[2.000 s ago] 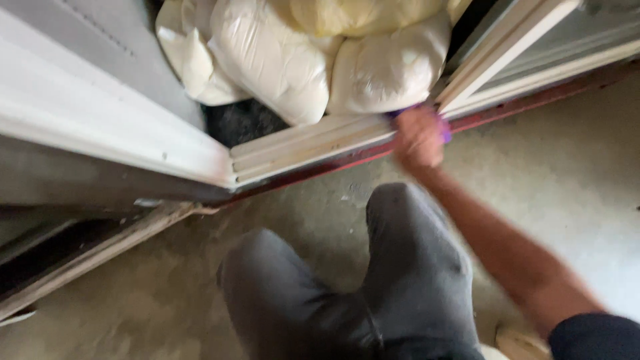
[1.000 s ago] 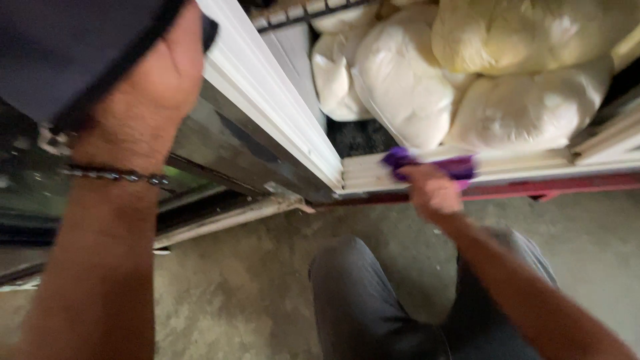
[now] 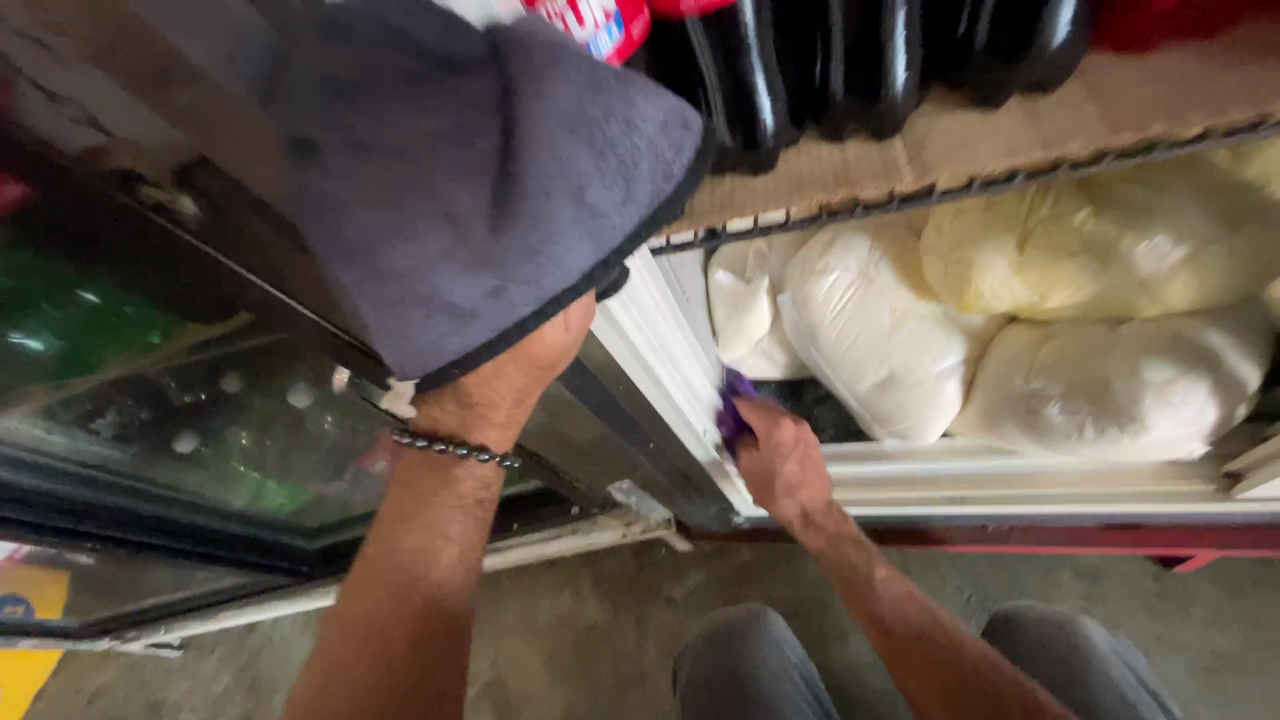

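A dark grey cloth with a black edge hangs over my left hand, whose fingers it hides; a beaded bracelet circles the wrist. My right hand grips a purple cloth against the white frame of a glass-door refrigerator, near its lower left corner. Just right of the purple cloth, filled whitish plastic bags lie on the refrigerator's floor, with a yellowish bag on top of them.
Above the bags, a wire shelf lined with cardboard holds several dark bottles. The glass door stands at the left. My knees are close below the red lower edge, over the concrete floor.
My right hand has moved left with the purple cloth, from the bottom sill to the corner and side frame. My left hand, out of view two seconds ago, is in view with the grey cloth.
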